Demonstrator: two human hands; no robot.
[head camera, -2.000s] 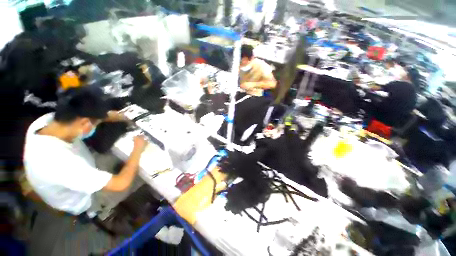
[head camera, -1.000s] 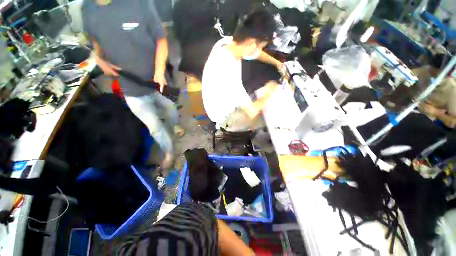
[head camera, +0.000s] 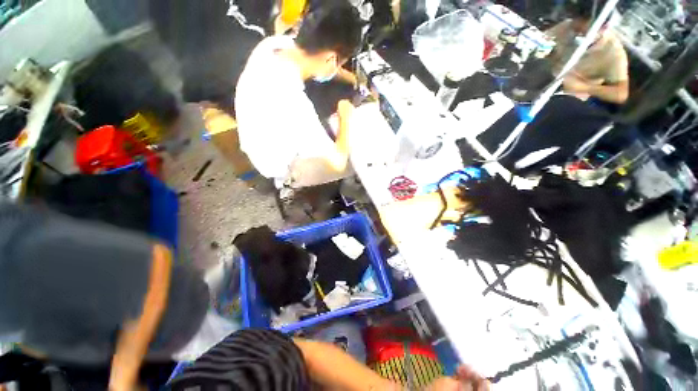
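My left hand (head camera: 461, 379) is small and blurred at the bottom edge, at the end of my bare forearm and striped sleeve. It is closed at the near end of a narrow black fabric strip (head camera: 542, 357). The strip runs from the hand up and right over the white table (head camera: 428, 263) and looks bunched. My right hand is not in view. A tangled heap of black tubes (head camera: 497, 229) lies farther up the table, with several loose ends spread towards me. Its left edge covers part of a tan cardboard piece (head camera: 409, 216).
Red-handled scissors (head camera: 402, 188) lie beside the cardboard. A blue crate (head camera: 337, 224) with black cloth stands left of the table. A red-edged striped seat (head camera: 402, 359) is near my arm. A person in grey (head camera: 92, 282) is close at left; a person in white (head camera: 279, 114) sits farther up the table.
The view has turned back right and down after swinging left. My left hand and the black strip have come into view. The person in grey is now much closer, at lower left.
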